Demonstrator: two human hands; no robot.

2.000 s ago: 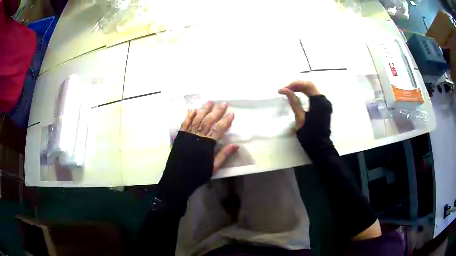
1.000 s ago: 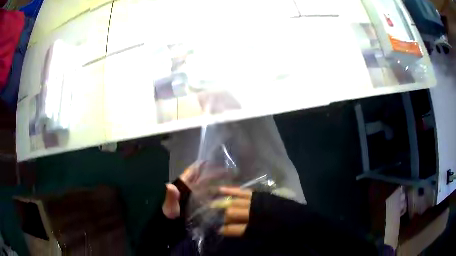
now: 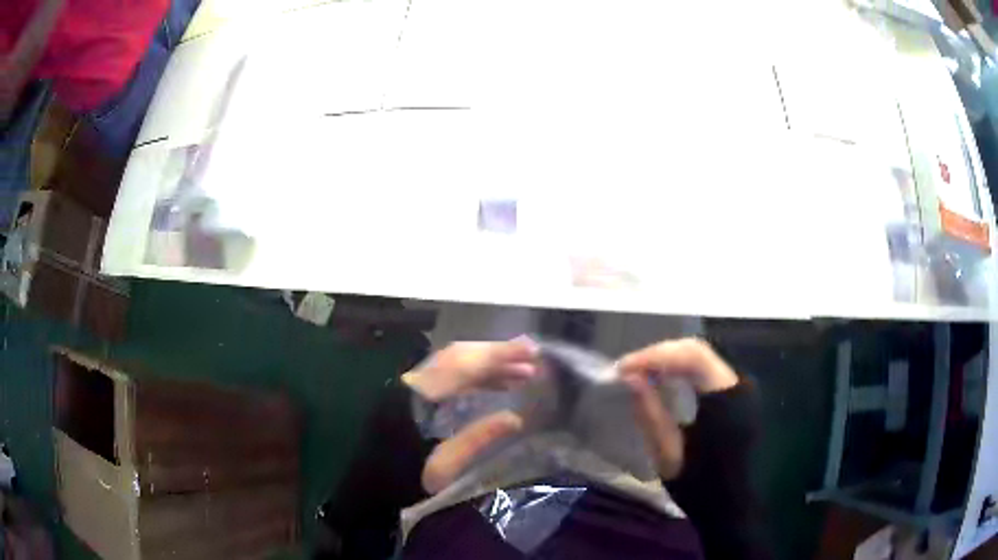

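A clear, glossy film bag point(image 3: 531, 512) is over my lap below the table's front edge, with bright reflections near its lower part. My left hand point(image 3: 473, 399) pinches its upper edge on the left side. My right hand point(image 3: 670, 385) pinches the same edge on the right side. Both hands are blurred, in black sleeves. The film's exact outline is hard to tell against my clothes. Nothing can be made out inside it.
The pale covered table point(image 3: 613, 142) spans the view ahead. A white carton with an orange band point(image 3: 963, 224) stands at its right. A brown cardboard box point(image 3: 208, 459) is on the green floor at left. A grey-blue metal frame point(image 3: 933, 427) is at right. Red cloth point(image 3: 99, 44) shows top left.
The film has gone from flat on the table to over my lap. My hands have moved down off the tabletop, then apart to either side of the film's edge. The view has shifted.
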